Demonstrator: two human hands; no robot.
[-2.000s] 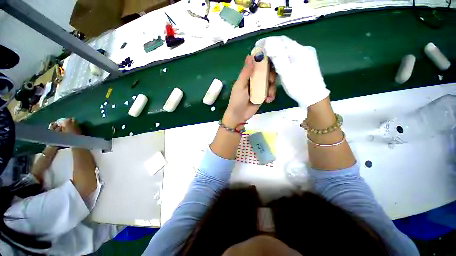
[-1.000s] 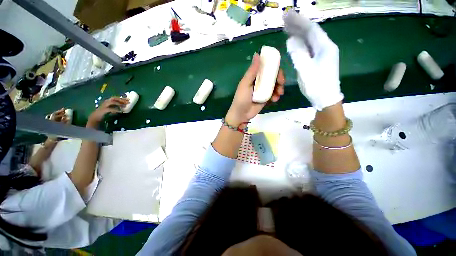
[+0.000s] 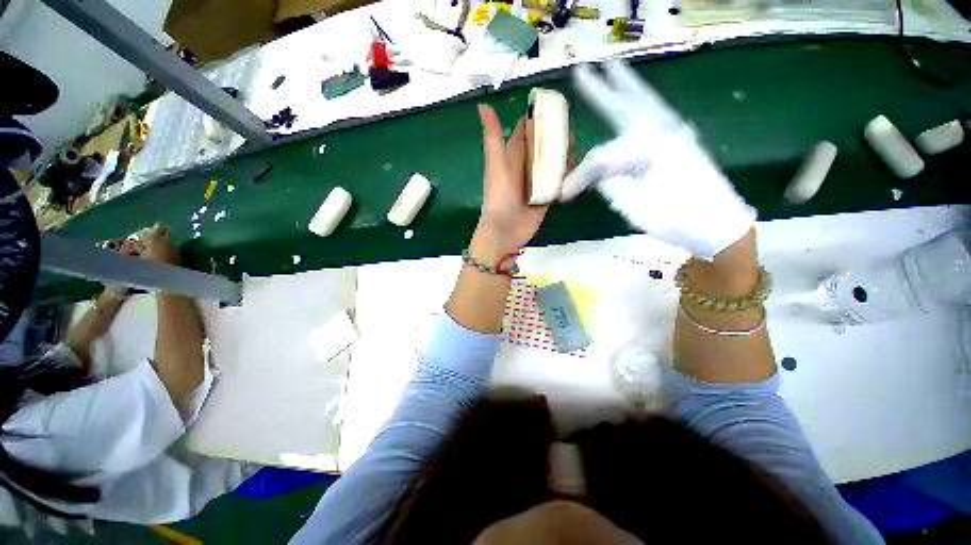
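Observation:
A cream-white rounded plastic unit stands nearly upright over the green belt, its narrow side partly facing me. My bare left hand holds it against its fingers, with the thumb raised away from it. My right hand, in a white glove, is right of the unit with its fingers spread and slightly blurred. Its thumb tip is at the unit's lower right edge; I cannot tell if it touches. A grey-green pad lies on a sheet with red dots below my hands.
The green conveyor belt carries more white units left and right. Clear plastic and a dark round piece lie on the table at right. Another person's arms are at left. Tools lie across the belt.
The unit has turned in my left hand, whose thumb has lifted off it. The gloved hand first moved away, then came down with fingers spread. The belt units have shifted left.

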